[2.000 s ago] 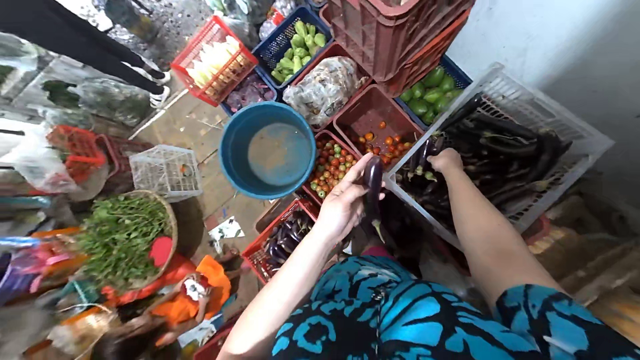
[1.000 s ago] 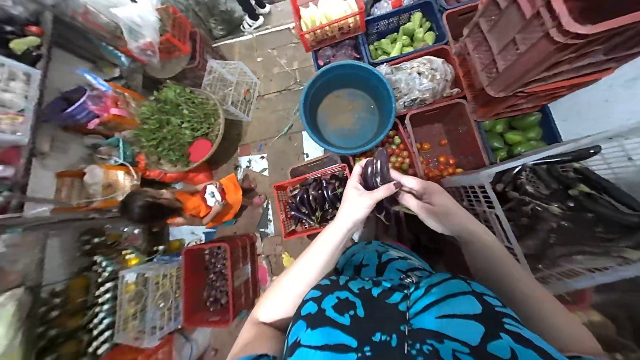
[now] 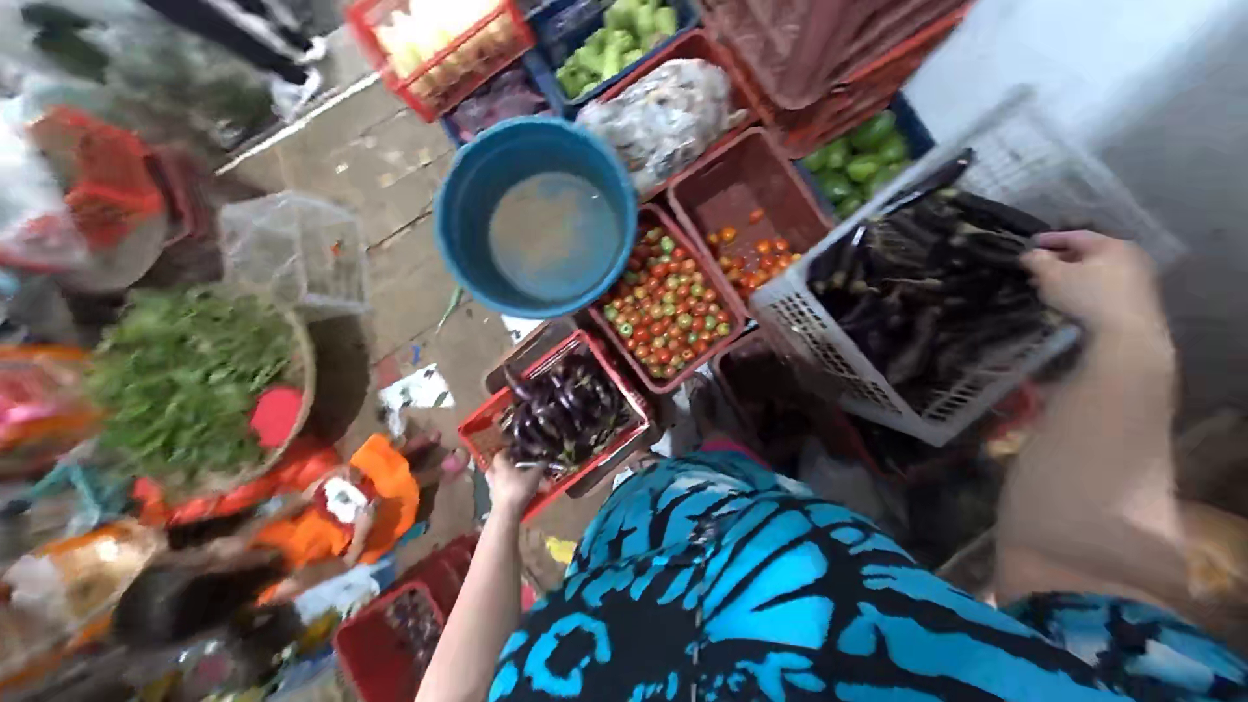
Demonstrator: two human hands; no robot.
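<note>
My left hand [image 3: 514,483] is at the lower left corner of a small red crate [image 3: 625,450] of purple eggplants [image 3: 565,409], its fingers against the eggplants; whether it grips one is unclear. On the right, my right hand [image 3: 1077,268] reaches over the white plastic crate [image 3: 829,366] and touches the long dark eggplants [image 3: 936,283] heaped inside. Its fingertips are curled and blurred, so a hold on one cannot be made out.
A blue plastic tub [image 3: 448,234] stands ahead, beside a crate of small tomatoes [image 3: 673,312] and a brown-red crate [image 3: 721,185] with a few more. Stacked red crates [image 3: 809,58] rise near the wall. Leafy greens [image 3: 195,380] fill a basket at left, near a person in orange [image 3: 380,497].
Both hands were together at an eggplant a second ago. They have parted: the left to the small red crate, the right to the white crate. The view has shifted.
</note>
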